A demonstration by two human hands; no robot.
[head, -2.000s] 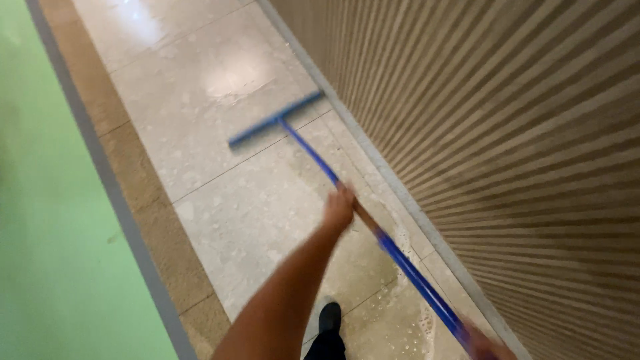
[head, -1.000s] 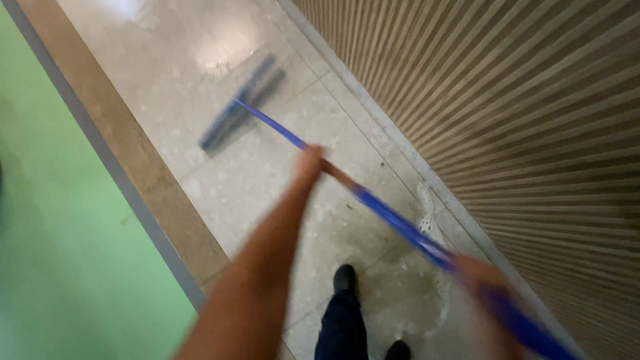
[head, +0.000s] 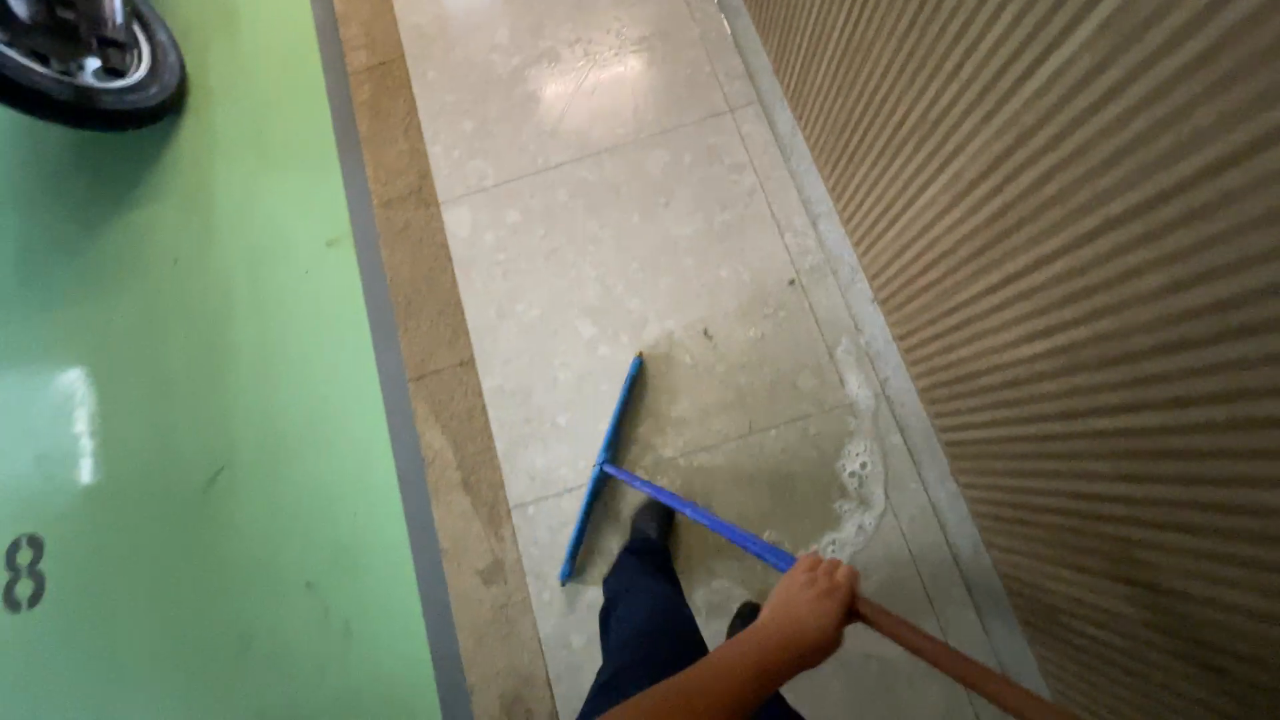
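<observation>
A blue floor squeegee point(head: 615, 425) rests on the tiled floor left of my forward boot, its long blade lying at a slant. From the blade's middle, a blue handle runs down to the right and continues as a brown section point(head: 950, 655) past the bottom edge. My left hand point(head: 812, 608) is closed around the handle near where blue meets brown. My right hand is out of the frame. White suds and water point(head: 860, 480) lie in a curved line on the floor near the wall, above my left hand.
A ribbed brown wall point(head: 1080, 330) with a grey base strip point(head: 900, 400) bounds the right side. At left, a brown stone border point(head: 410, 270) and grey strip adjoin a green painted floor point(head: 250, 350). A vehicle wheel point(head: 100, 70) stands upper left. My boot point(head: 653, 522) is beside the handle.
The squeegee blade has come back from far ahead to beside my boot, and my left hand is lower. My right hand, earlier on the handle, has left the view. The wheel has come into view.
</observation>
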